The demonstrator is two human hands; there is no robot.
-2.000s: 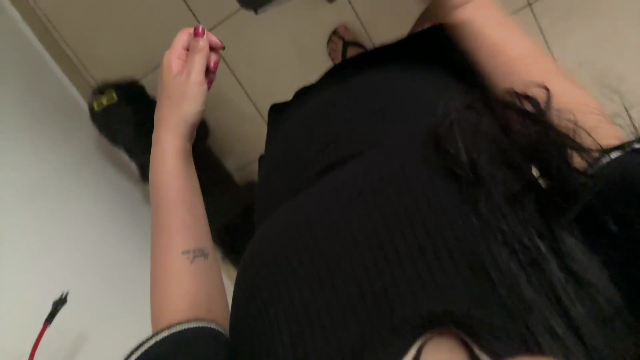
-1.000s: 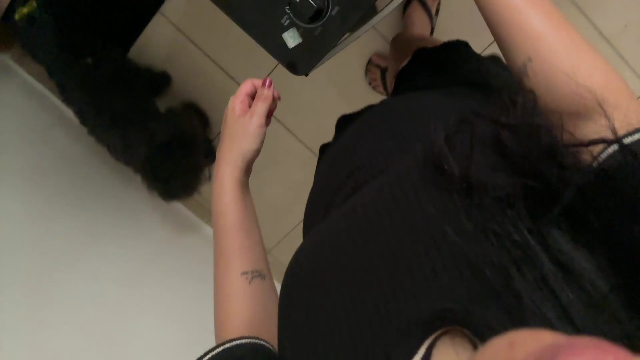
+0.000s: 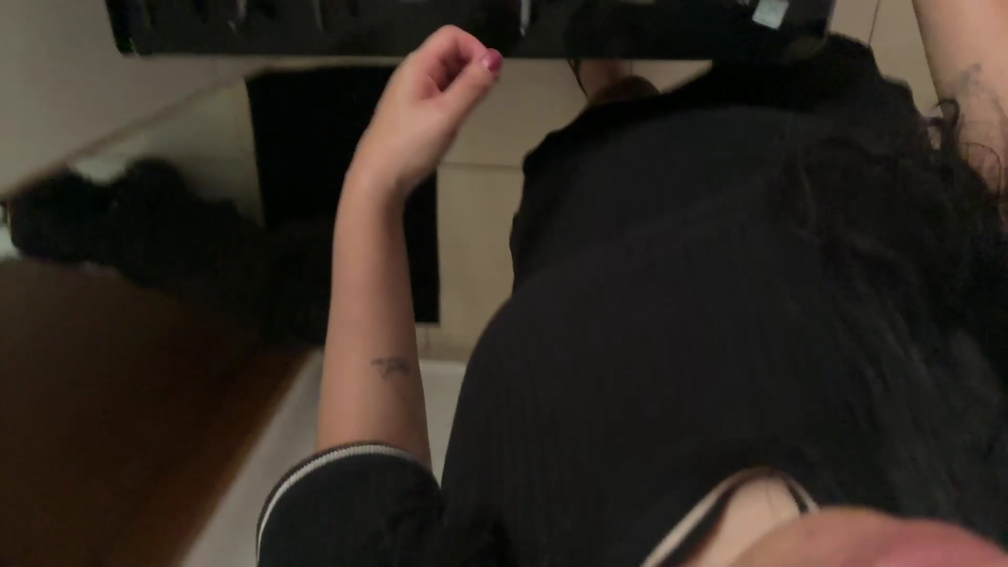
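Observation:
My left hand [image 3: 437, 90] hangs in the air with its fingers curled in and the thumb against them; nothing shows in it. Its fingertips are near the front edge of a black appliance panel [image 3: 441, 31] with control knobs, which looks like a stove top; touching or apart, I cannot tell. My right forearm [image 3: 965, 71] runs out of the frame at the upper right, so my right hand is hidden from view. Black clothing [image 3: 669, 260] and long dark hair fill the middle and right.
A black furry animal, likely a dog [image 3: 181, 228], is on the left, partly behind my left forearm. A black mat [image 3: 323, 142] lies on the beige tiled floor [image 3: 480, 205]. A brown surface [image 3: 102, 409] is at the lower left. Part of a sandalled foot [image 3: 606, 79] shows below the panel.
The view has shifted strongly. The black panel now spans much of the top; only its corner showed a second ago. My right hand, partly visible two seconds ago, is out of frame.

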